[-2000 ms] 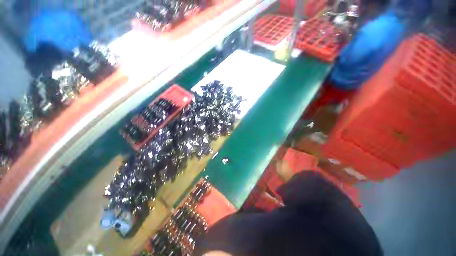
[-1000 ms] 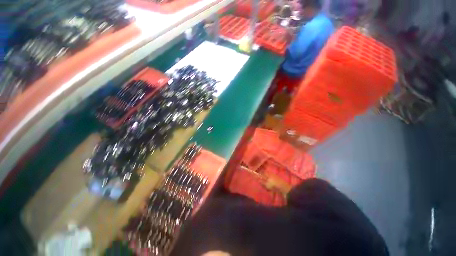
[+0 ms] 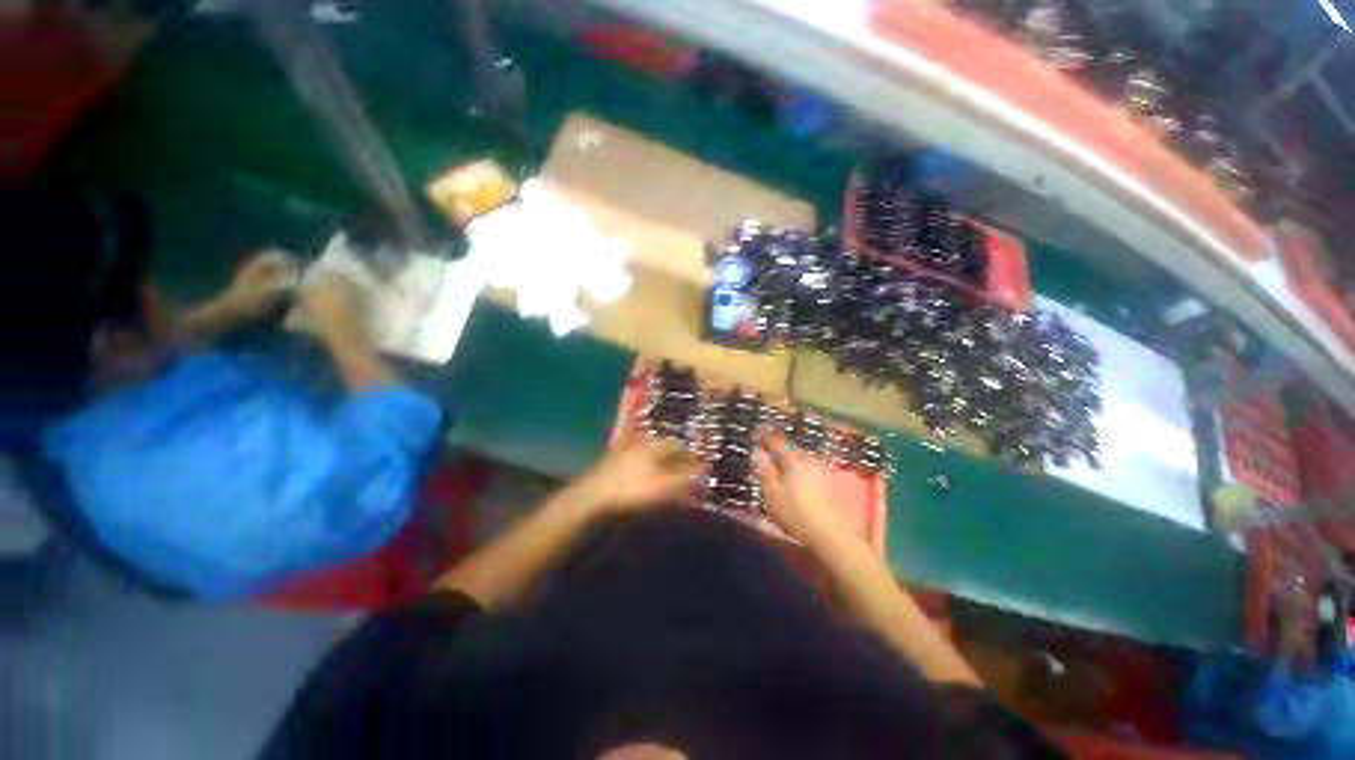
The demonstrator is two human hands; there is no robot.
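Observation:
A shallow red-orange parts tray (image 3: 858, 509) lies at the bench edge in front of me. Rows of dark pieces with glinting ends (image 3: 731, 434) stand in it. My left hand (image 3: 648, 475) is at the tray's lower left, fingers by the pieces. My right hand (image 3: 788, 478) is on the other side of the middle row, fingertips at the pieces. Blur hides whether either hand grips a piece. A large heap of loose black-and-silver pieces (image 3: 951, 349) lies beyond the tray.
A small blue-and-dark box (image 3: 731, 297) sits left of the heap on cardboard (image 3: 669, 201). A second red tray (image 3: 1009, 273) is behind the heap. White crumpled wrapping (image 3: 550, 256) and an orange-yellow packet (image 3: 473, 190) lie left. A blue-clad person (image 3: 238, 460) works at left. A white sheet (image 3: 1159, 431) is right.
The view has swung from the right side of the bench towards the left and centre. Both my hands now show at the tray, and the neighbour at left has come into view.

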